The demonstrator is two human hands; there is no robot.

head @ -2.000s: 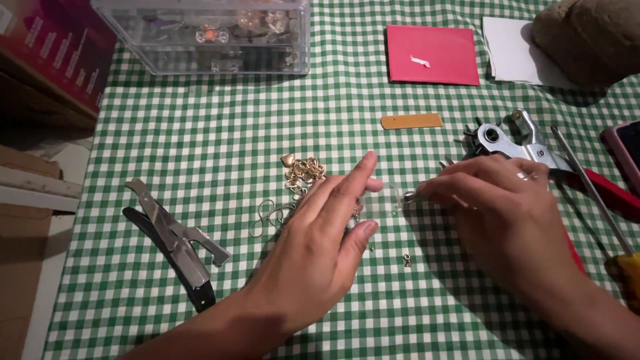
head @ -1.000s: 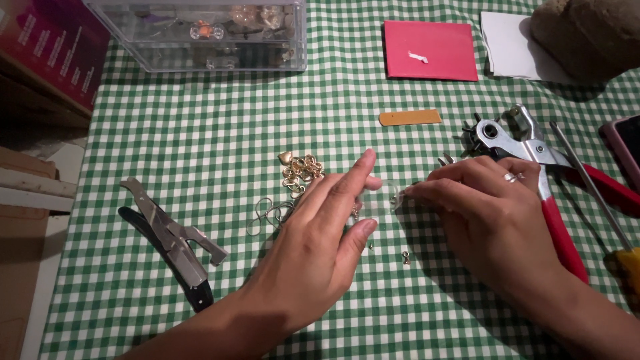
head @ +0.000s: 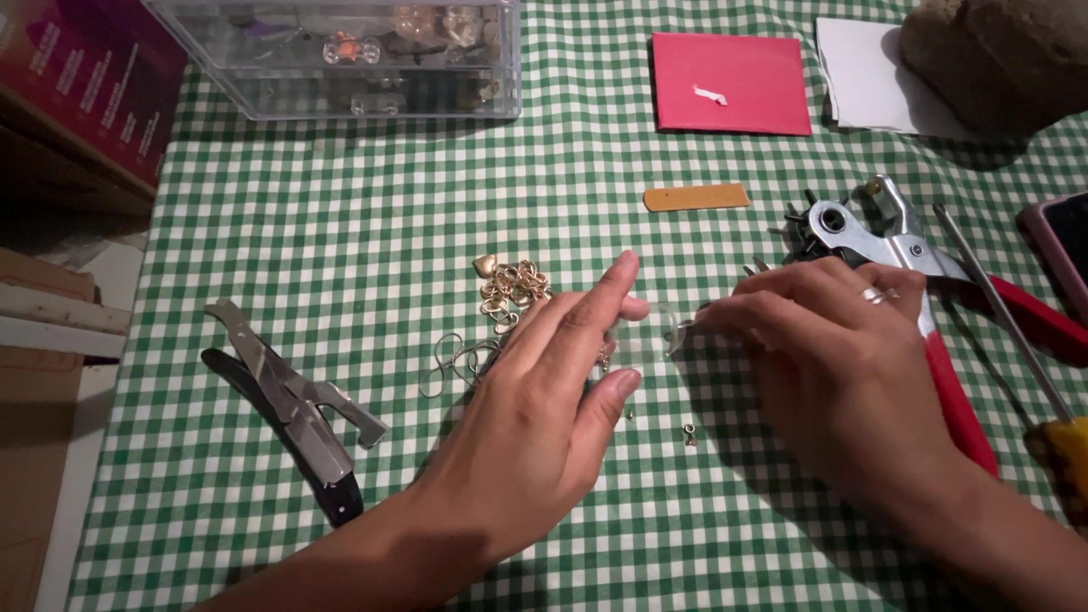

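Observation:
My left hand (head: 544,408) lies over the checkered cloth, its thumb and index finger spread beside a small clear round piece (head: 650,336), perhaps plastic. From the right, the fingertips of my right hand (head: 833,348) reach the rim of that piece near a tiny metal part; whether they pinch it cannot be told. A gold-coloured chain (head: 514,293) with a heart charm (head: 485,265) lies heaped beyond my left hand. Thin silver-coloured cord or chain (head: 450,361) runs partly under that hand. A small metal finding (head: 689,433) rests below the clear piece.
Metal hand clippers (head: 293,391) lie at left. A rotary punch plier with red handles (head: 884,242), a screwdriver (head: 1003,310) and a phone (head: 1058,246) are at right. Farther back are a clear drawer box (head: 382,106), an orange-tan strip (head: 697,197), a red card (head: 731,81), white paper (head: 863,76) and a stone-like object (head: 994,59).
My right hand has shifted slightly around the edge of the clear piece. My left hand stays in nearly the same place.

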